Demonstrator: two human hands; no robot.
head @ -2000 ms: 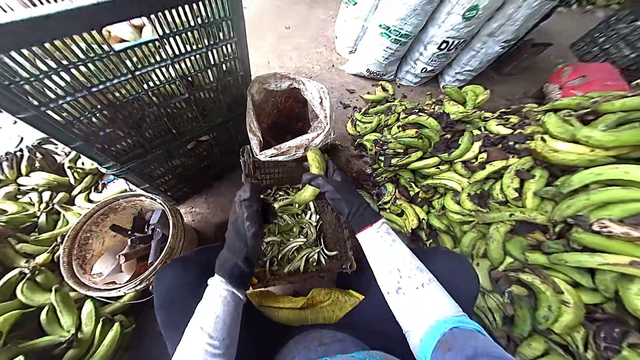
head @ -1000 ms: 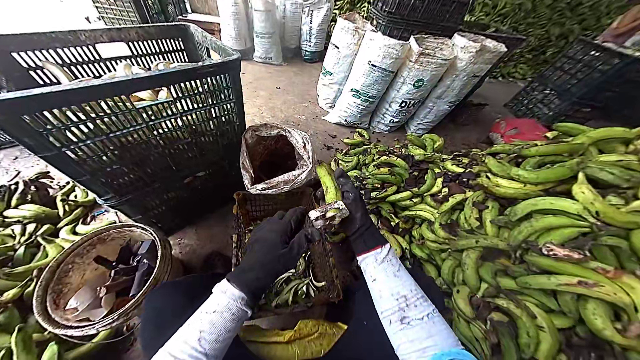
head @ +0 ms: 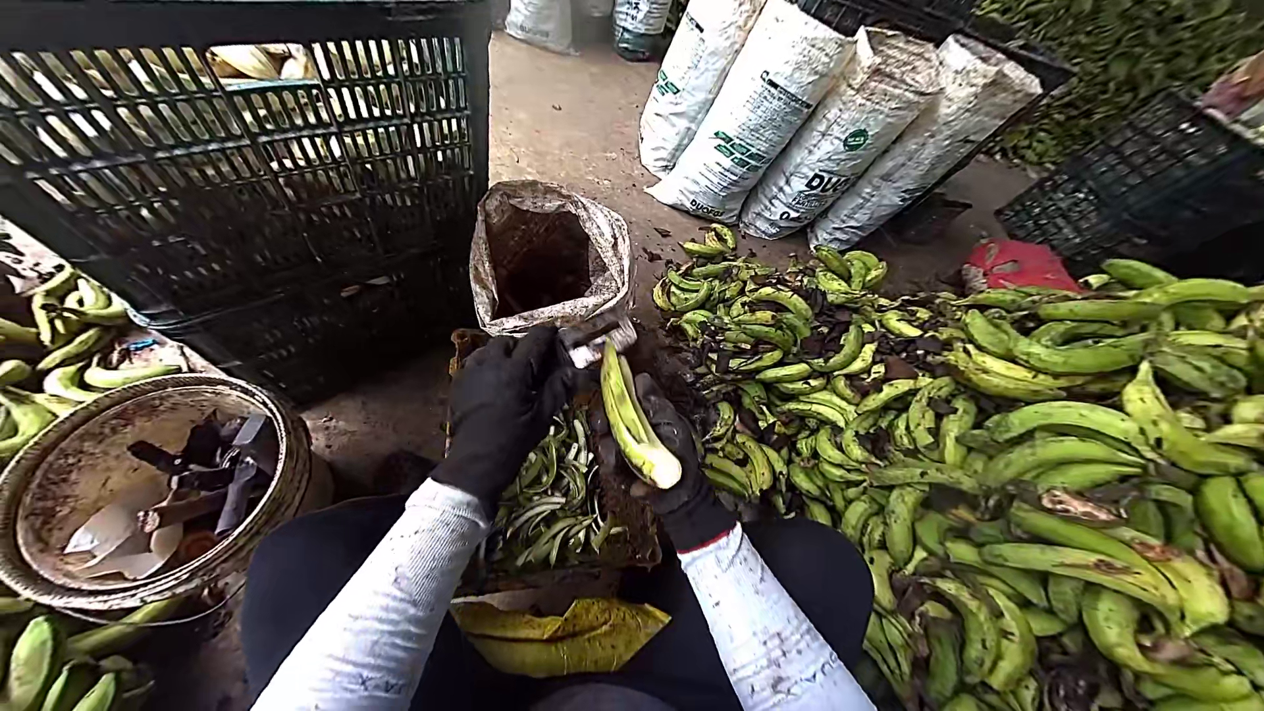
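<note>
My right hand, in a black glove, holds a green plantain upright at a slant, with its pale cut end toward me. A strip along the plantain shows lighter flesh. Close to its far tip is my left hand, also gloved in black, closed around a small tool with a pale wrapped part; its blade cannot be made out. Below both hands, strips of green peel lie in a dark crate between my knees. A yellow cloth or sheet lies at the crate's near side.
An open, dirty sack stands just beyond the crate. Tall black plastic crates rise at left, above a round bucket holding knives and scraps. Heaps of green plantains cover the right side. White printed sacks stand behind.
The plantain's near end now points toward me, showing a pale cut face and a lighter strip. My left hand has moved to its far tip with the tool. The view has shifted.
</note>
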